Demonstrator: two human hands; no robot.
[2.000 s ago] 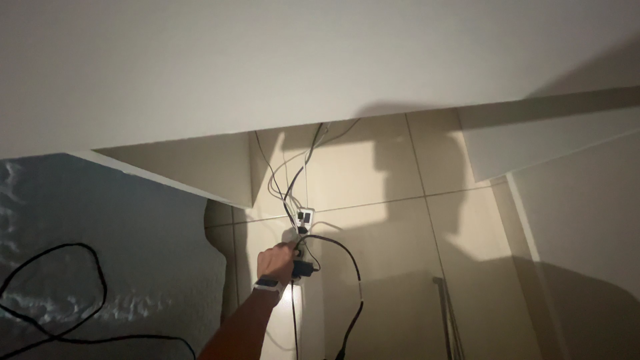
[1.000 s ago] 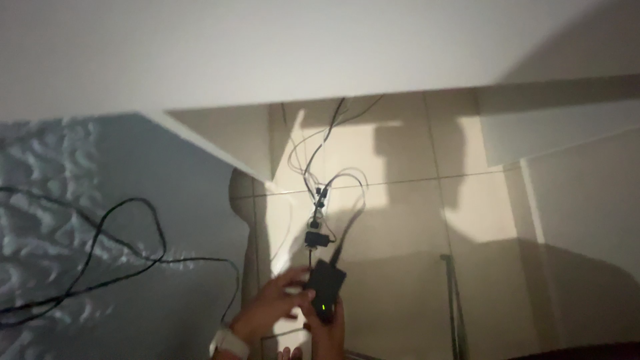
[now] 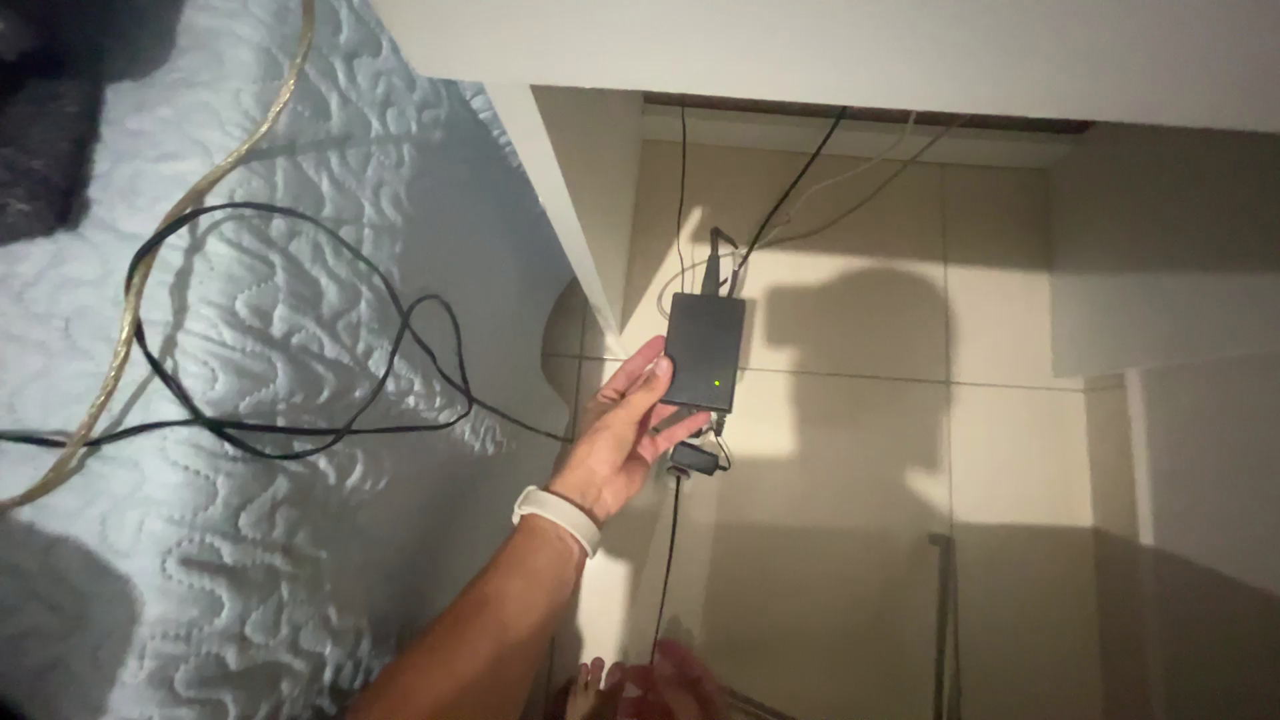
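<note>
My left hand, with a pale band at the wrist, holds a black power adapter by its lower left edge. A small green light glows on the adapter, and a dark plug and cable join its far end. Just below, partly hidden by the fingers, a smaller black plug-in adapter sits at a power strip, most of which is hidden. A thin black cord runs down from there. My right hand appears blurred at the bottom edge beside that cord; its fingers are unclear.
A quilted light-blue bedcover lies at left, with a looped black cable and a gold-toned cable across it. White furniture panels frame the tiled floor. Toes show at the bottom. Thin cables run toward the back.
Two seconds ago my left hand was at the power strip. One second ago both hands were at the black adapter; now my left holds it and my right is lower, away from it.
</note>
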